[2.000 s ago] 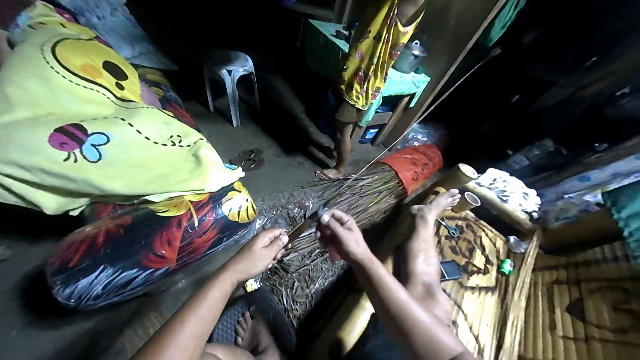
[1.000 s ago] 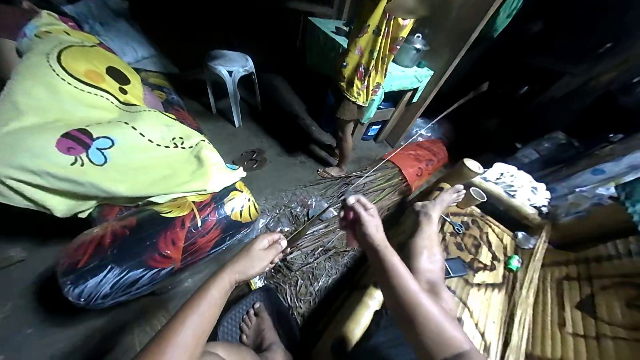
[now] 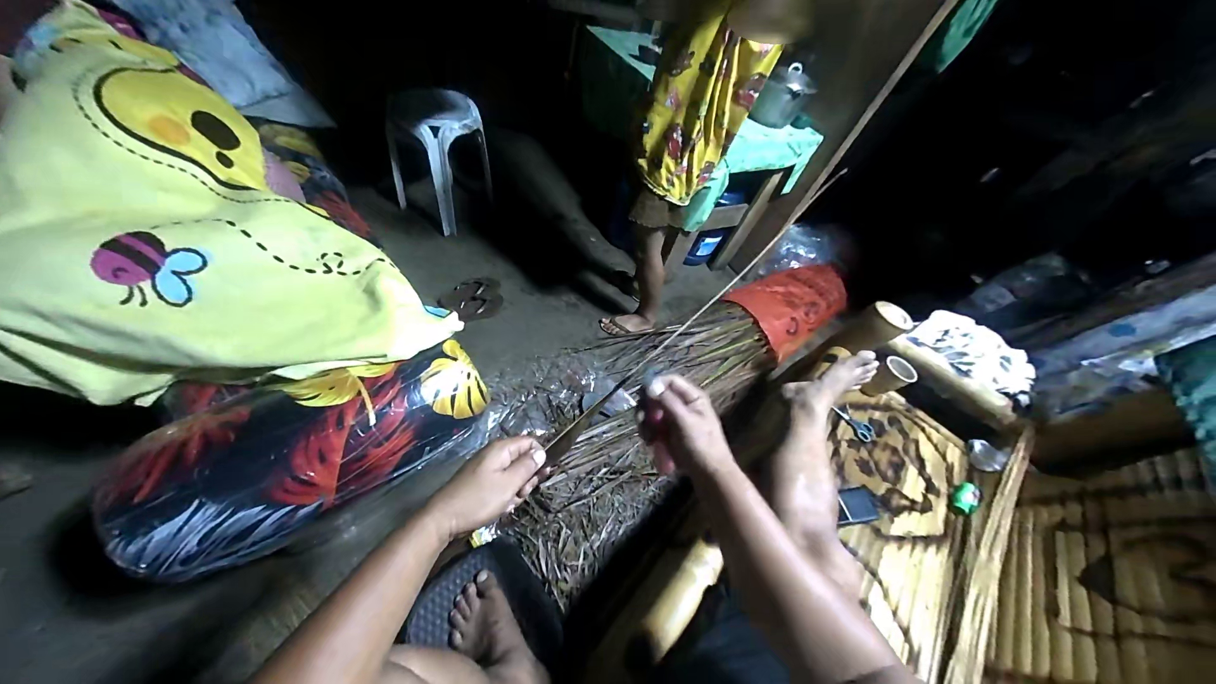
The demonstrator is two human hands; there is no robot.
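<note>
My left hand pinches the lower end of a long thin leaf strip or midrib, which slants up and away to the right. My right hand is beside the strip with its fingers curled around something small and reddish, too blurred to name; whether it touches the strip I cannot tell. Beyond both hands lies a bundle of dry stalks, its far end wrapped in red-orange material. Loose shavings or leaf scraps lie below my hands.
A bamboo bench at the right bears scissors, a phone and a green item. A plastic-wrapped cushion is at the left under a yellow cloth. A person stands near a table beyond a plastic stool.
My right hand has moved away from my left hand compared with two seconds ago, when the two were closer together. My left hand still holds the strip.
</note>
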